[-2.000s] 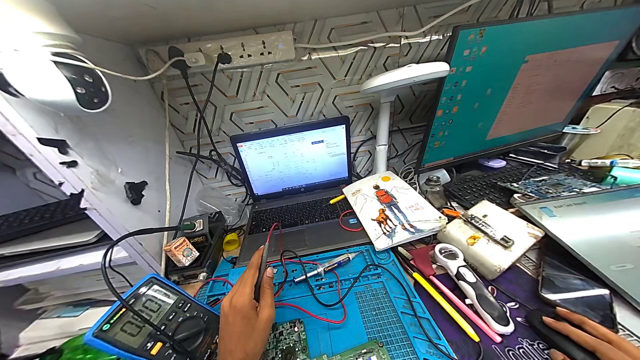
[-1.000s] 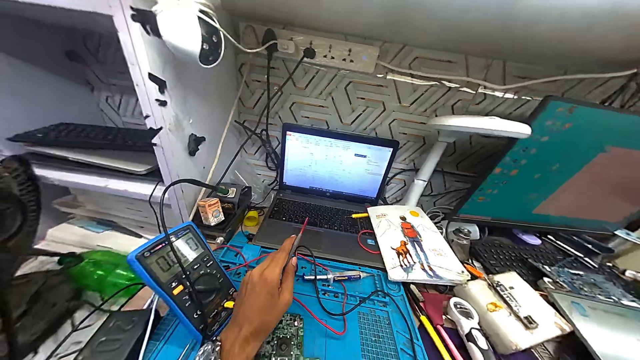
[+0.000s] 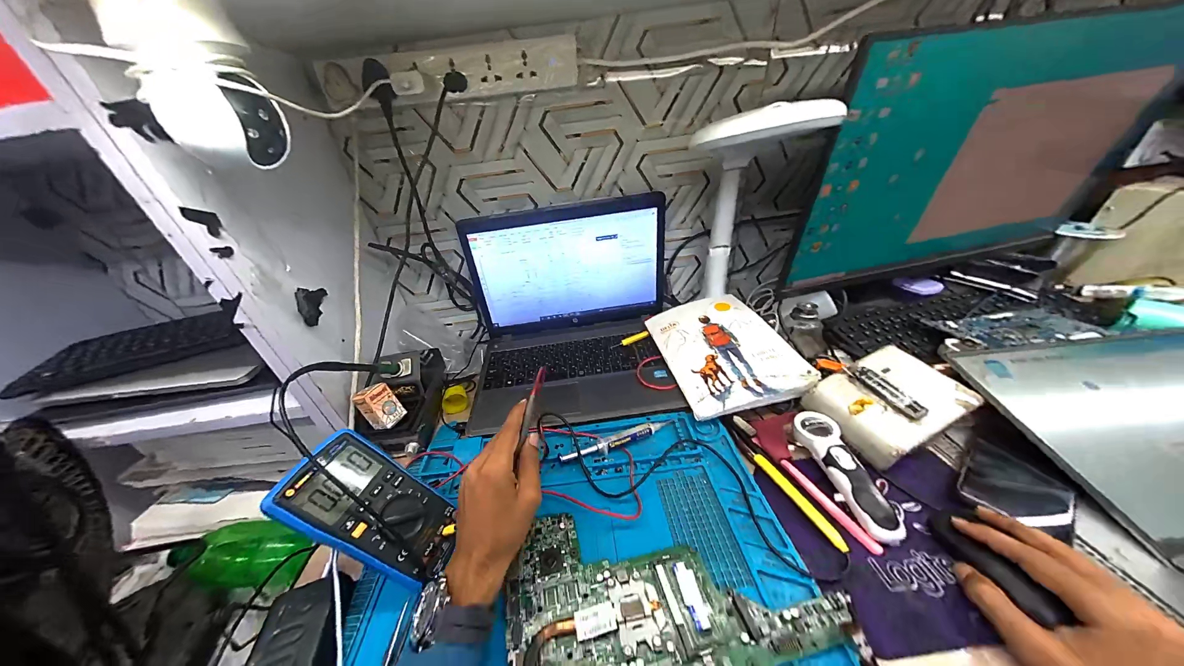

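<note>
My left hand (image 3: 498, 499) is closed around multimeter test probes (image 3: 532, 407), one with a red tip pointing up toward the laptop (image 3: 569, 277). It hovers over the blue repair mat (image 3: 592, 536), just right of the blue-cased digital multimeter (image 3: 370, 509). Below and right of that hand, a green laptop motherboard (image 3: 638, 601) with a copper heat pipe lies on the mat. My right hand (image 3: 1064, 592) rests on a black computer mouse (image 3: 999, 569) on a purple mouse pad (image 3: 906, 564). A syringe (image 3: 615, 442) lies on the mat among red and black leads.
A booklet (image 3: 731, 356) leans near the laptop's right side. Right of the mat lie a yellow pen (image 3: 800, 504), a pink tool (image 3: 832, 509), a white-and-black magnifier (image 3: 851, 476) and a smartphone (image 3: 1017, 486). A large monitor (image 3: 980, 139) stands behind. A green bottle (image 3: 245, 555) is at left.
The view has swung left and then back right. My right hand, out of view one second ago, shows again on the mouse. My left hand keeps the probes raised.
</note>
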